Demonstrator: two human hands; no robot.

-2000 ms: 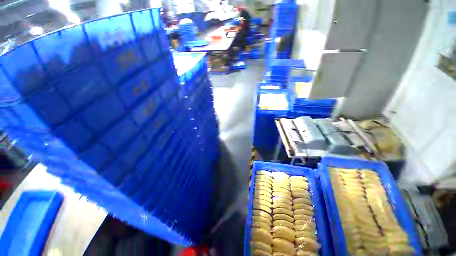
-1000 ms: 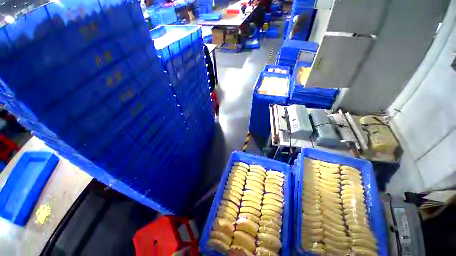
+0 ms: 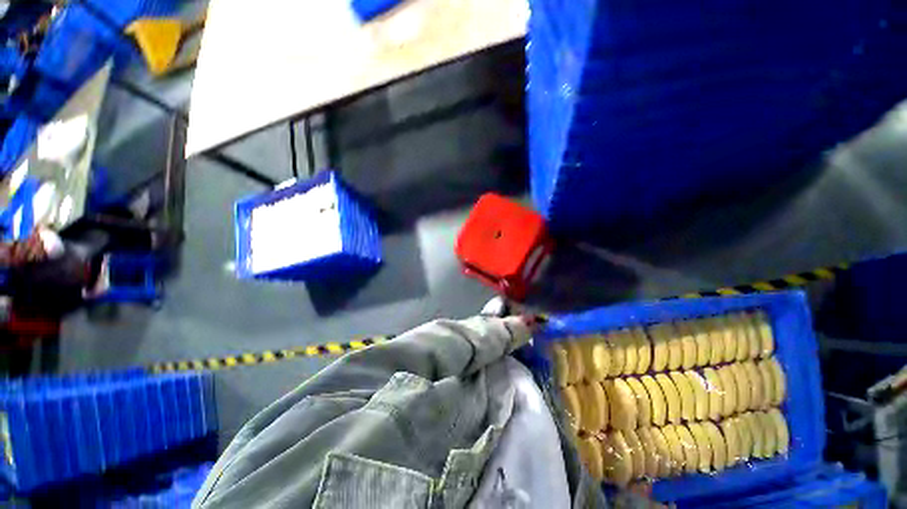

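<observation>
A blue tray at the lower right holds three rows of pale yellow, banana-shaped pieces under shiny clear film. My left arm, in a grey-green sleeve, reaches to the tray's far left corner. My left hand is small and blurred there and appears closed on the rim; its fingers are mostly hidden. A small skin-coloured patch at the bottom edge, by the tray's near left corner, may be part of my right hand; its grip cannot be made out.
A red stool stands just beyond my left hand. A tall blue crate stack rises at the upper right. A pale table is at the top, with a blue crate stack below it. Yellow-black tape crosses the floor; more crates are lower left.
The view has swung left and tilted down. My sleeve and left hand have come into view at the tray. The second filled tray beside it no longer shows; the stool now shows whole.
</observation>
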